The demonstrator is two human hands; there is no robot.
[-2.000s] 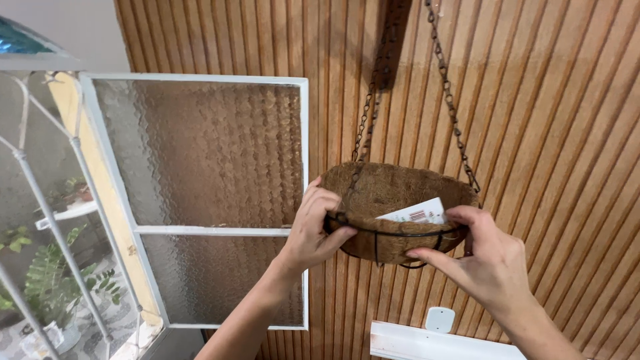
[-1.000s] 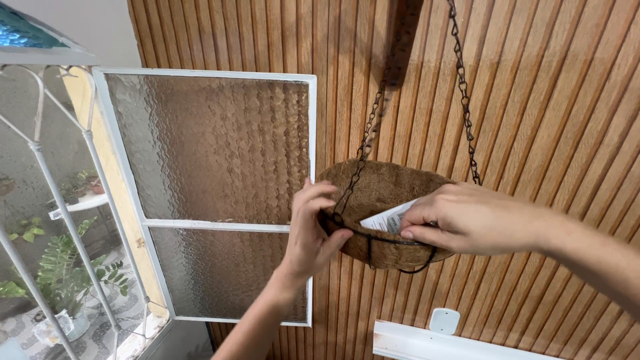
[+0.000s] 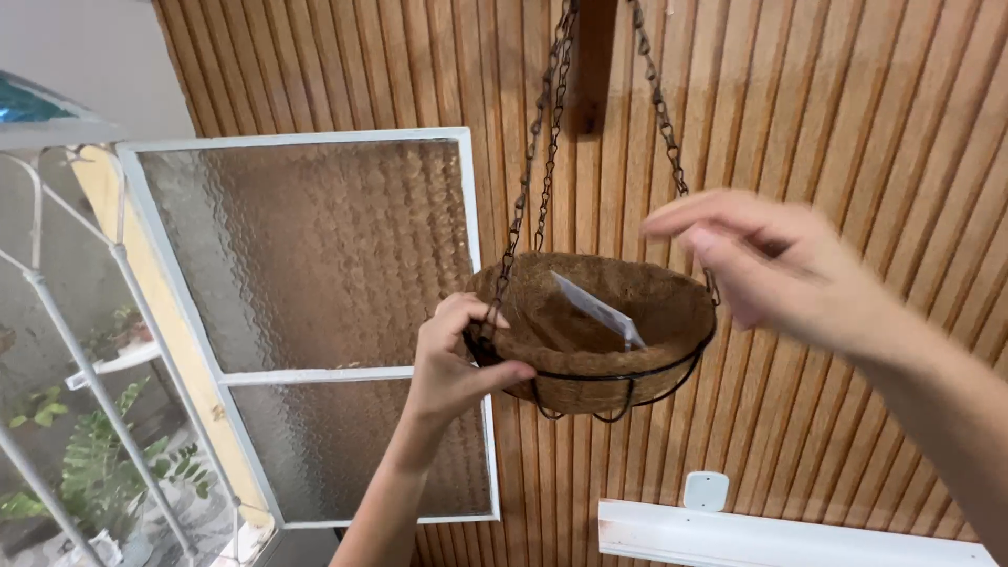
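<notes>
A hanging basket with a coconut-fibre liner [image 3: 583, 386] and a black wire frame hangs on dark metal chains [image 3: 660, 102] before a slatted wall. My left hand [image 3: 461, 354] grips its left rim, the thumb outside on the front and the fingers over the edge beside a chain. My right hand [image 3: 772, 260], slightly blurred, is raised off the rim at the right, its fingers bent and nothing seen in them; it partly hides the right chain. Inside the basket a white tag or packet [image 3: 598, 305] leans at a slant.
Behind the basket is a slatted wood wall [image 3: 827, 409] with a dark wooden bracket [image 3: 596, 71] above. An open window sash of textured glass [image 3: 331, 252] stands close at the left, beside white metal bars [image 3: 87, 378] and plants. A white rail [image 3: 772, 539] and a small white plate [image 3: 705, 491] are below.
My right hand has let go of the white tag and lifted away up and to the right. The tag now slants inside the basket. My left hand stays on the left rim.
</notes>
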